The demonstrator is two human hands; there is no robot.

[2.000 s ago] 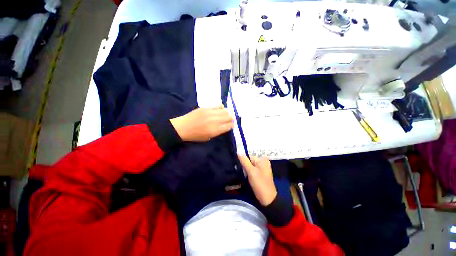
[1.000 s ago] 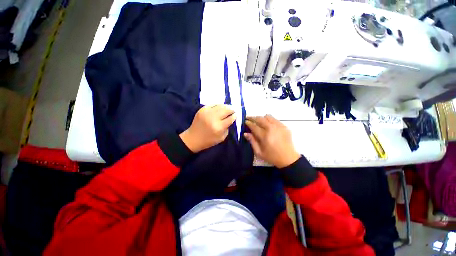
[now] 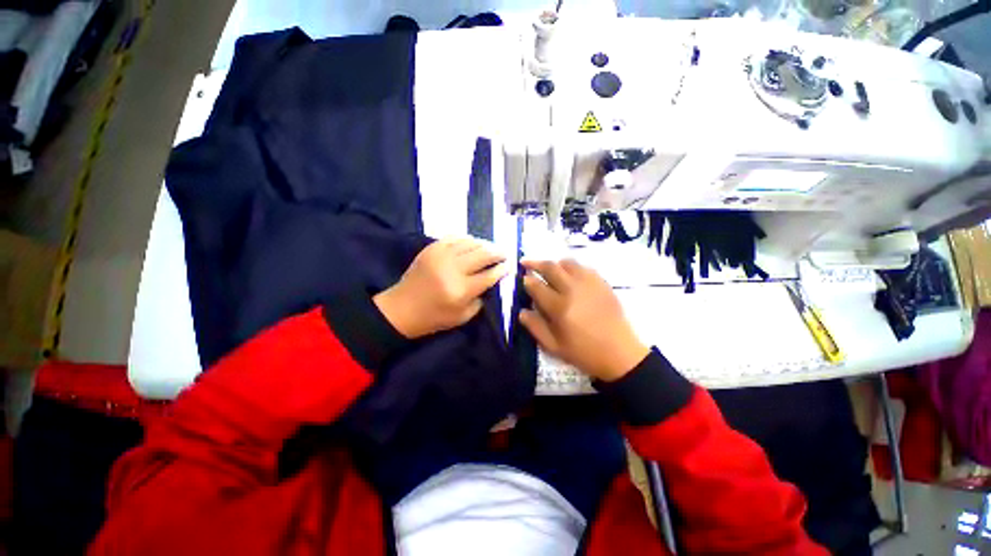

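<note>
A dark navy garment (image 3: 315,217) lies left of the sewing machine (image 3: 652,119) and runs down over my lap. My left hand (image 3: 448,288) holds the garment's edge between thumb and fingers, left of a narrow white gap. My right hand (image 3: 571,315) holds a narrow dark strip (image 3: 519,285) with its fingertips, just right of that gap and below the machine's left end. A plain dark flat band (image 3: 480,190) lies on the table beside the garment. The needle area is small and unclear.
A black fringe-like bunch (image 3: 706,241) lies under the machine arm, with black loop handles (image 3: 617,226) left of it. A yellow-handled tool (image 3: 820,331) is to the right. Dark glossy parts (image 3: 911,288) sit at the table's far right. A dark cloth pile (image 3: 799,434) is below the table.
My right hand has moved up from the table's front edge to beside my left hand. Two loose strip ends seen apart a second ago now show differently; the strip lies close below the machine head.
</note>
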